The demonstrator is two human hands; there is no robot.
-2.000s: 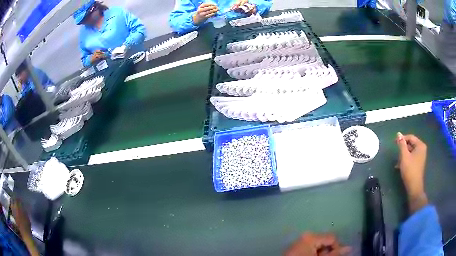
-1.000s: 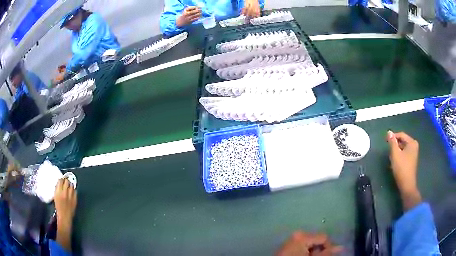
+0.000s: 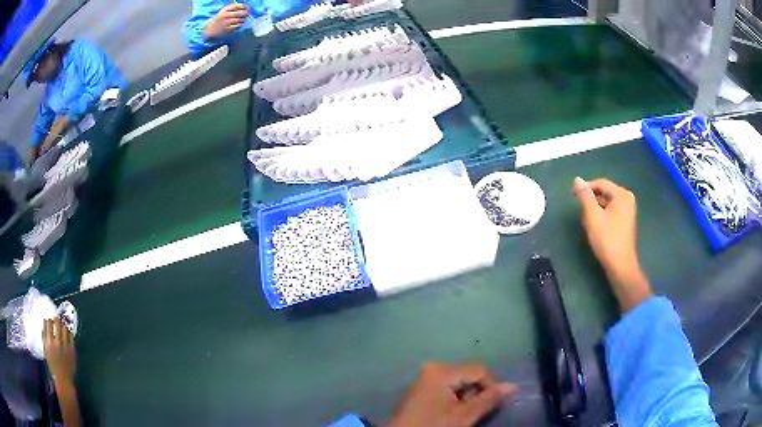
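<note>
My right hand [image 3: 614, 225] is above the dark green bench, right of the round white screw dish [image 3: 522, 201]. Its thumb and fingers are drawn together; anything tiny between them cannot be made out. My left hand [image 3: 451, 395] is at the bottom edge, partly cut off, with curled fingers; its grip is unclear. A black electric screwdriver [image 3: 556, 334] lies between my hands, touched by neither. Dark screws lie in the dish. A blue bin of small white-and-dark fittings [image 3: 313, 254] stands left of a white box [image 3: 424, 233].
A dark green tray [image 3: 486, 143] behind the boxes holds white louvre rows [image 3: 347, 150]. A second blue bin [image 3: 681, 171] with long thin pieces is at right. At lower left, another person's hand [image 3: 58, 342] is by a small dish. Other workers in blue are at the back.
The view has turned right, so the bench things sit further left and more of the right bin shows. My hands keep much the same pose. The neighbour's hand has come to the small dish.
</note>
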